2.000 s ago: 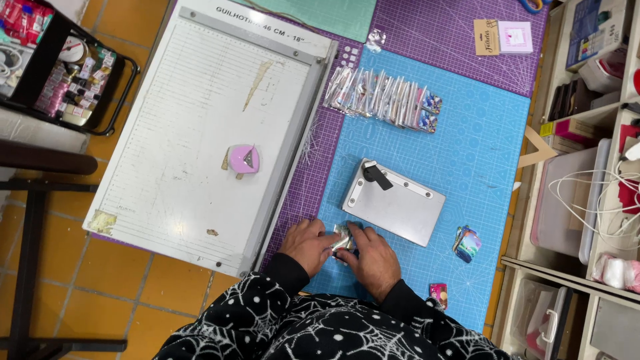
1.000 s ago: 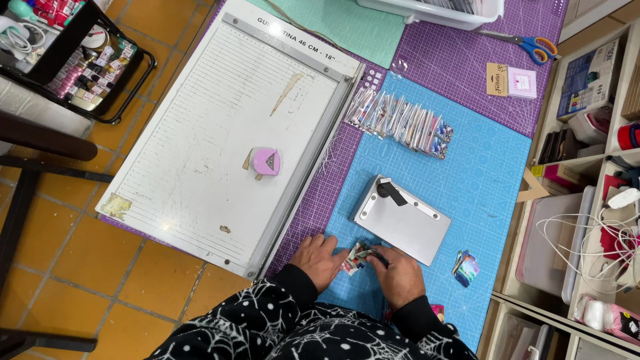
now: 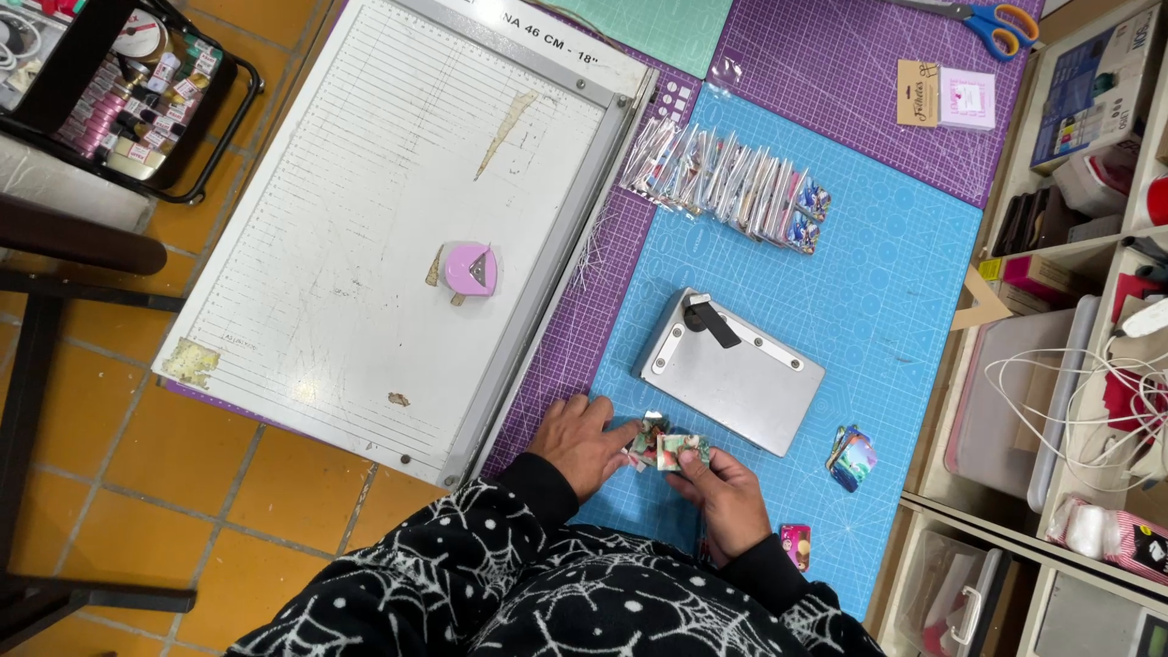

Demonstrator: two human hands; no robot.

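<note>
Between thumb and fingers, my right hand (image 3: 724, 497) holds a small printed card (image 3: 681, 452) just above the blue cutting mat (image 3: 899, 301). My left hand (image 3: 581, 444) lies palm down on the mat, its fingertips touching a small pile of printed cards (image 3: 650, 432). Directly beyond them is a grey metal box-shaped tool (image 3: 744, 383) with a black lever. More small cards (image 3: 854, 459) lie stacked to the right, and a pink card (image 3: 795, 546) is beside my right sleeve. A long row of thin printed pieces (image 3: 730, 187) stretches across the top of the mat.
A white guillotine paper trimmer (image 3: 365, 228) fills the left side, with a pink corner punch (image 3: 471, 269) on it. Orange-and-blue-handled scissors (image 3: 1004, 32) and a packaged item (image 3: 967, 98) lie at the top right. Shelves with boxes and white cables (image 3: 1063, 401) line the right edge.
My right hand now holds a single card out to the right of the pile. My left hand's fingers are flatter at the pile's left side. The view has moved closer.
</note>
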